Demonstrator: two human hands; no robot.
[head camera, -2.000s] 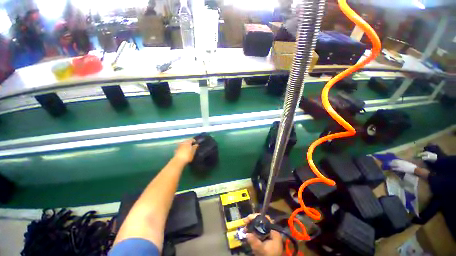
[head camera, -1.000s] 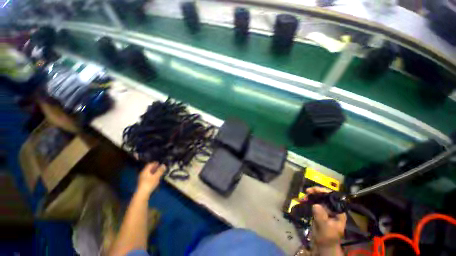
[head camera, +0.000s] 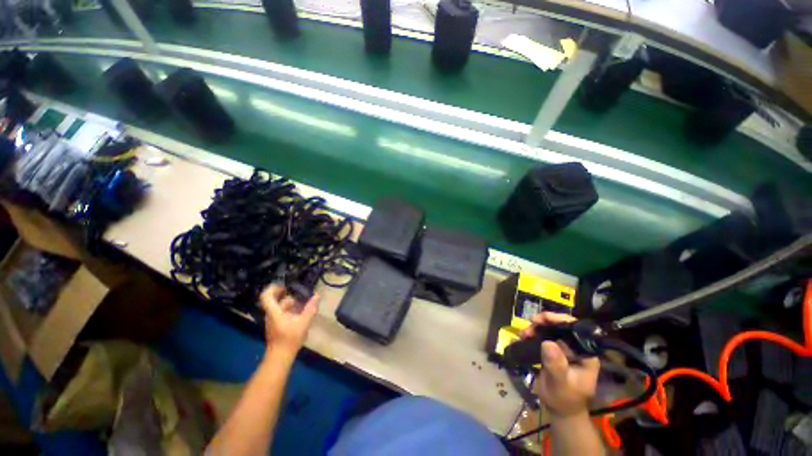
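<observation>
My left hand (head camera: 289, 313) is at the near edge of the tangled black handle pile (head camera: 254, 236), fingers closed around a small black piece, probably a carry handle (head camera: 298, 289). My right hand (head camera: 566, 365) holds the black power screwdriver (head camera: 556, 343), its tip at the yellow screw feeder (head camera: 532, 307). Three black box housings stand on the beige bench between my hands; the nearest housing (head camera: 376, 300) lies closest to my left hand. Small dark screws (head camera: 501, 389) lie loose on the bench left of the screwdriver.
The green conveyor (head camera: 312, 147) runs behind the bench and carries several black housings, one (head camera: 549, 200) behind the feeder. An orange coiled hose (head camera: 703, 378) and grey conduit (head camera: 721, 287) are at right, among more black housings. An open carton (head camera: 76, 312) stands at lower left.
My left hand has left the belt housing and reached the handle pile, where it now grips a black piece. The view has swung left. My right hand still holds the screwdriver by the feeder.
</observation>
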